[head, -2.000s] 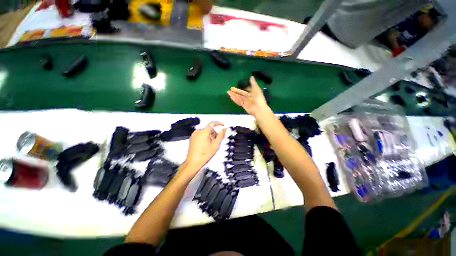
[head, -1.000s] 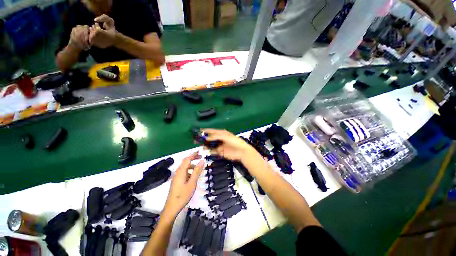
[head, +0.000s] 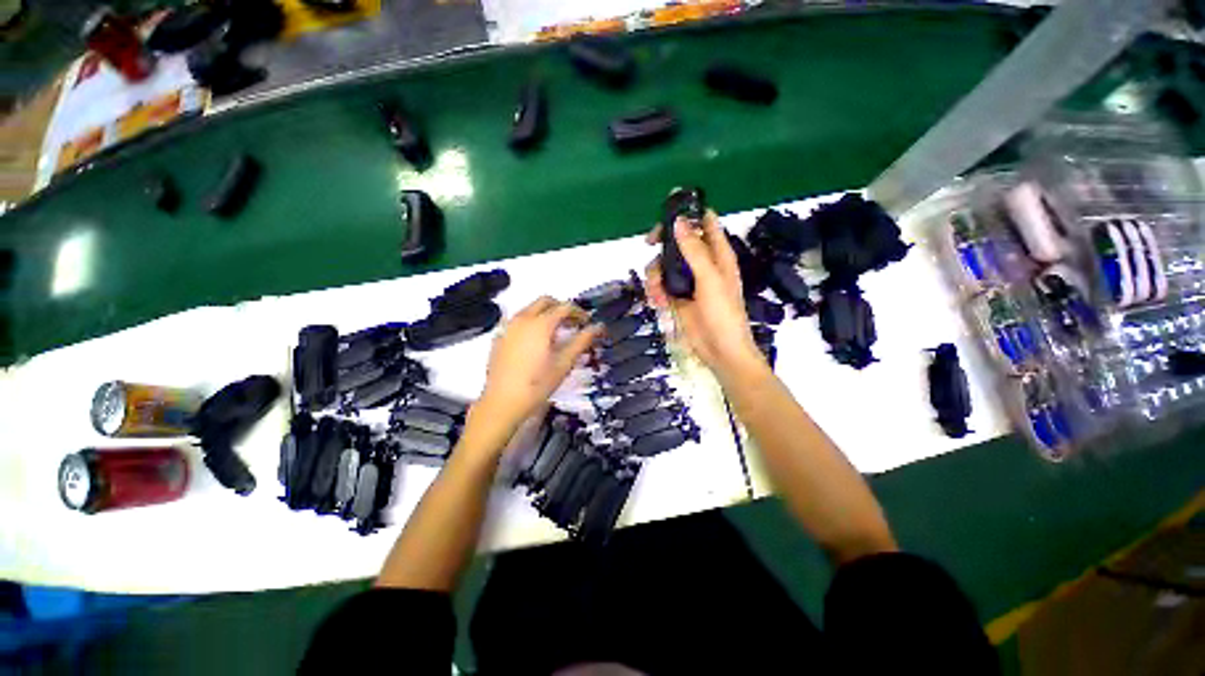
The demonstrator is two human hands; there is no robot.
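Note:
My right hand (head: 707, 293) holds a dark oblong unit (head: 679, 244) upright above the back edge of the white bench. My left hand (head: 531, 354) is over the bench at the left end of a column of black housing covers (head: 637, 376); its thumb and fingers are apart, and whether its fingertips touch a cover cannot be told. More covers lie side by side below the hands (head: 578, 472) and in rows at the left (head: 333, 465). A heap of bulkier black parts (head: 852, 238) lies right of my right hand.
Black units stand spaced on the green conveyor belt (head: 330, 238) beyond the bench. Two cans, yellow-orange (head: 148, 408) and red (head: 132, 477), lie at left beside curved black parts (head: 235, 420). A clear blister tray (head: 1097, 357) is at right. A grey post (head: 985, 119) rises behind the bench.
The view has tilted down and shifted. My right hand has turned the dark unit from lying across to upright. My left hand has stayed near the column of covers.

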